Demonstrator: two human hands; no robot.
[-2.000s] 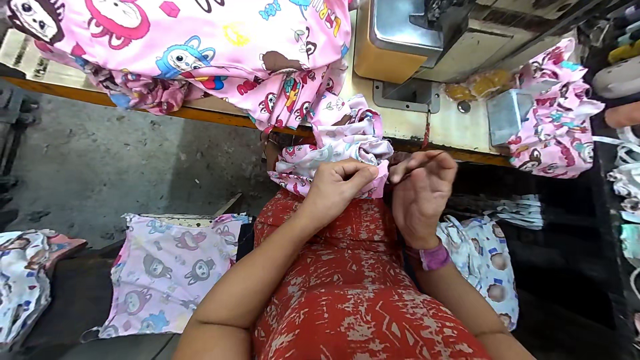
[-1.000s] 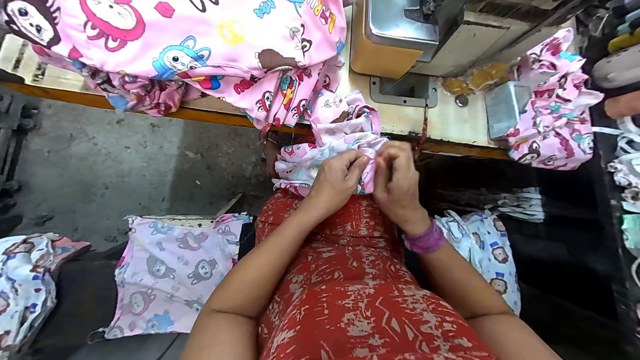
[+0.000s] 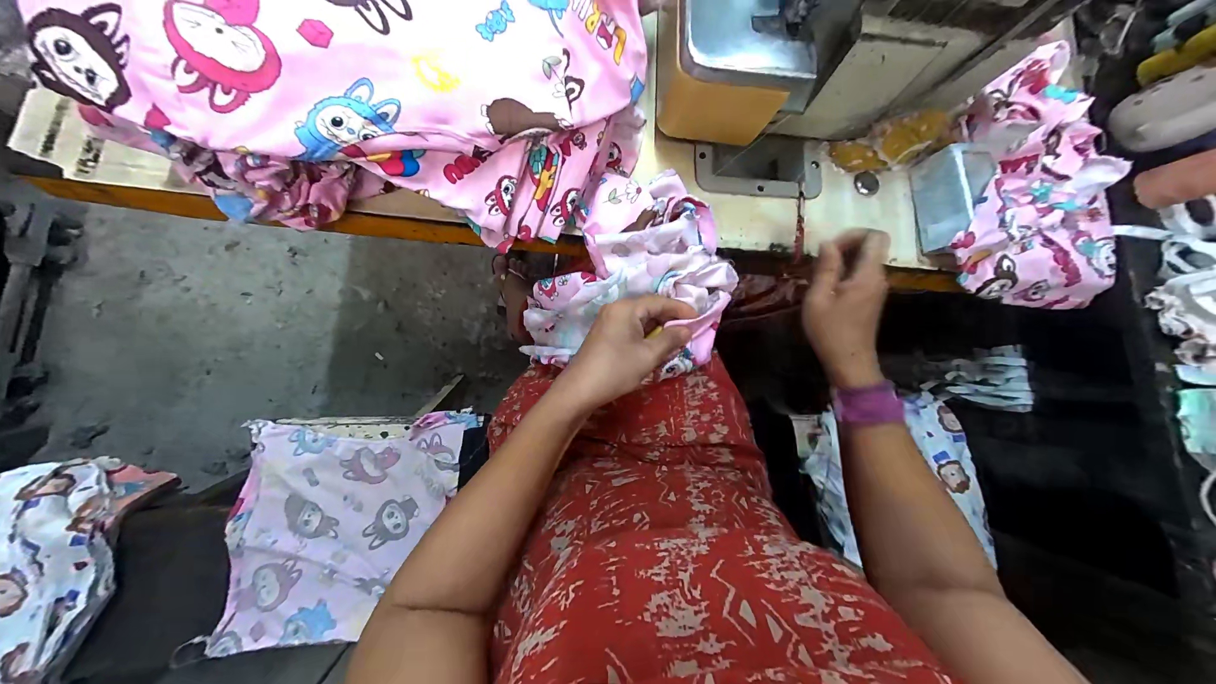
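Observation:
My left hand [image 3: 632, 347] pinches the edge of a bunched pink printed fabric piece [image 3: 655, 256] that lies over my lap and against the table edge. A small yellow bit shows between its fingers. My right hand [image 3: 848, 285], blurred, is raised to the right of the fabric, apart from it, with a purple band on the wrist; whether anything small is between its fingers cannot be told. A large pink fabric with cartoon prints [image 3: 380, 85] spreads over the table at the upper left, close to the bunched piece.
The sewing machine [image 3: 741, 66] stands on the table beyond my hands. A metal box [image 3: 950, 195] and more pink fabric [image 3: 1045, 209] lie at the right. Folded printed cloths [image 3: 323, 522] rest at the lower left, others [image 3: 936, 456] beside my right forearm. Thread spools [image 3: 1178, 114] line the far right.
My right hand was at the bunched fabric beside my left hand one second ago; it has moved off to the right. My left hand has stayed on the fabric.

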